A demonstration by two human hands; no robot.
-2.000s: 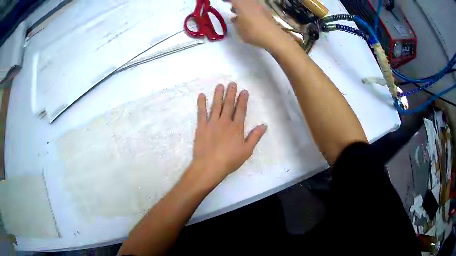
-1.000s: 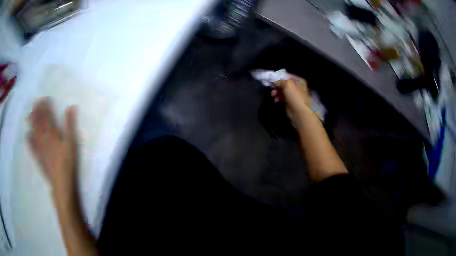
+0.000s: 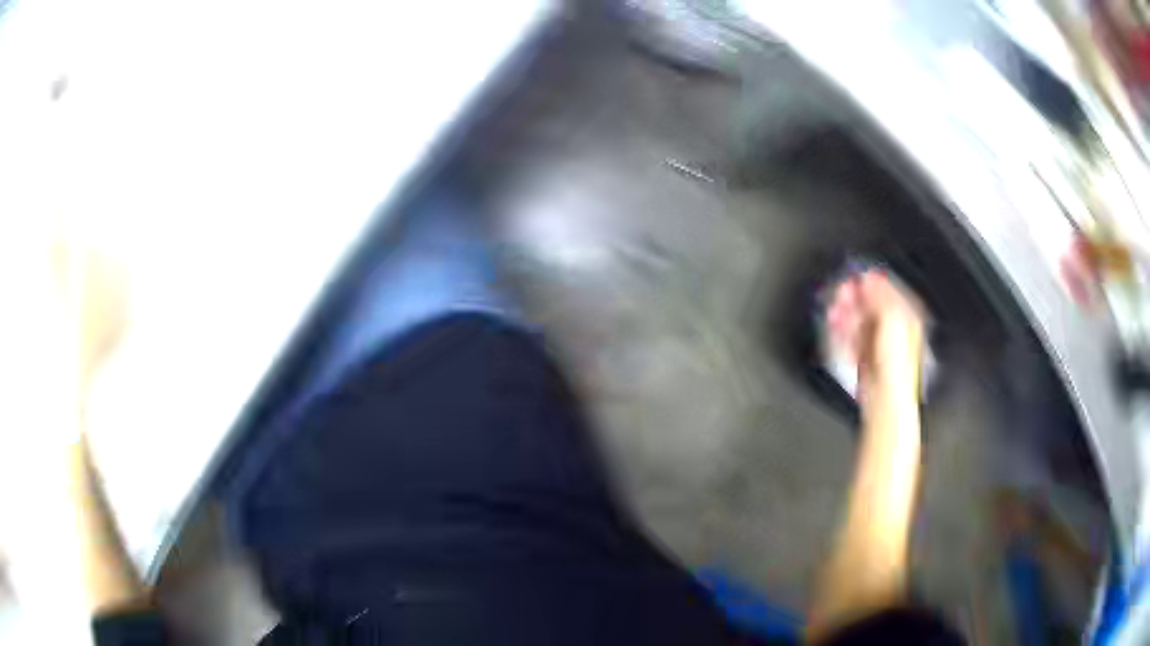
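Observation:
The picture is blurred and the white table [image 3: 252, 164] is washed out by glare. My left hand [image 3: 104, 303] is at the far left over the table, so faint that its fingers cannot be made out. The cloth panel cannot be told from the table. My right hand [image 3: 880, 309] is low on the right, away from the table, at a dark bin-like opening. White material [image 3: 842, 353] shows around its fingers. Whether the hand grips any of it cannot be told.
Grey floor [image 3: 668, 366] lies between the table edge and the dark opening. My dark-clothed lap [image 3: 441, 454] is at bottom centre. A pale surface with blurred coloured scraps [image 3: 1100, 259] is at the right edge. Something blue [image 3: 750, 606] lies at the bottom.
The view has turned from the table to the floor on the right. My right hand left the iron, showed a white scrap over the floor, and is now at the dark opening. The picture has brightened.

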